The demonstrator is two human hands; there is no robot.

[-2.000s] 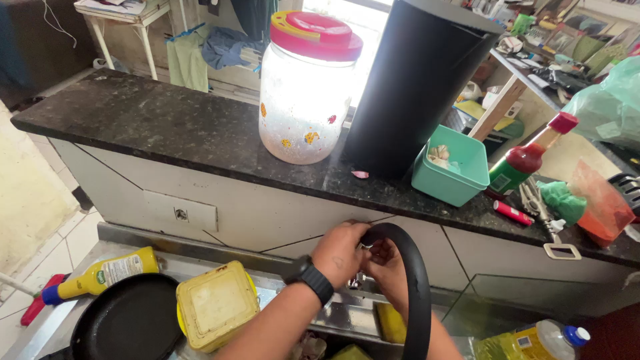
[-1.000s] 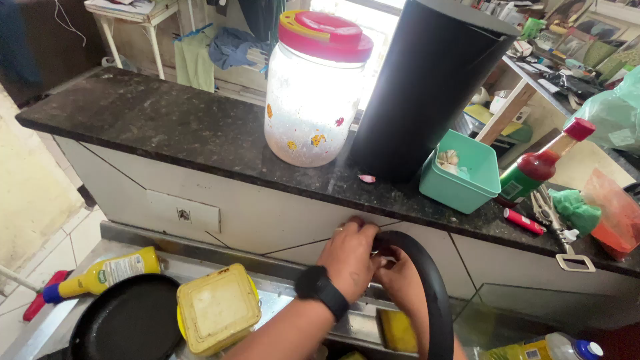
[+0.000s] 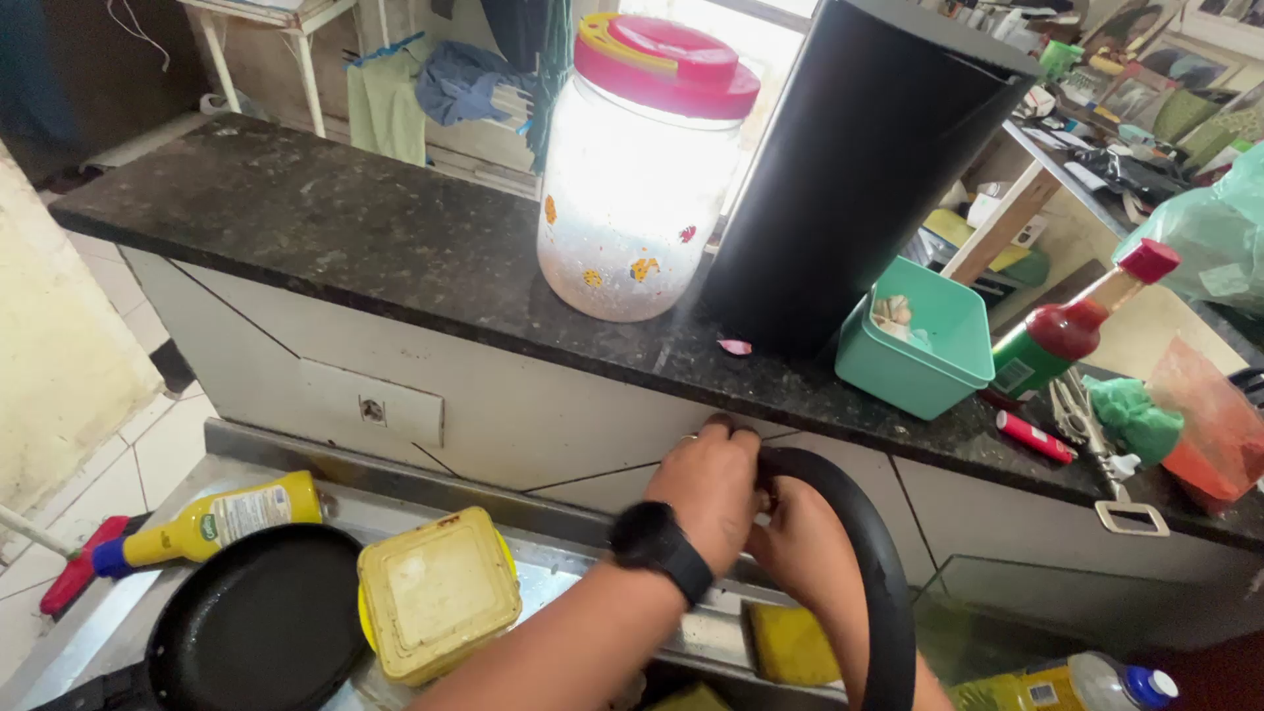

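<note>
A black curved faucet spout (image 3: pixel 879 553) arches over the steel sink, with both my hands together at its end, below the granite counter edge. My left hand (image 3: pixel 706 489), with a ring and a black watch (image 3: pixel 660 553) on the wrist, has bent fingers beside the spout tip. My right hand (image 3: pixel 805 543) reaches in from behind the spout, its fingertips close to the left ones. The fingers hide whether anything is between them. Below sits a yellow sponge (image 3: pixel 790 644) at the sink's edge.
A black frying pan (image 3: pixel 259 617), a yellow-lidded container (image 3: pixel 439 597) and a yellow bottle (image 3: pixel 222 518) lie at left. On the granite counter (image 3: pixel 395 232) stand a large jar (image 3: pixel 637 197), a black cylinder (image 3: pixel 849 178), a teal box (image 3: pixel 913 346) and a sauce bottle (image 3: pixel 1076 326). An oil bottle (image 3: pixel 1076 681) is lower right.
Both hands stay at the spout's end, with small shifts of the fingers and wrists. The objects around them have not plainly moved.
</note>
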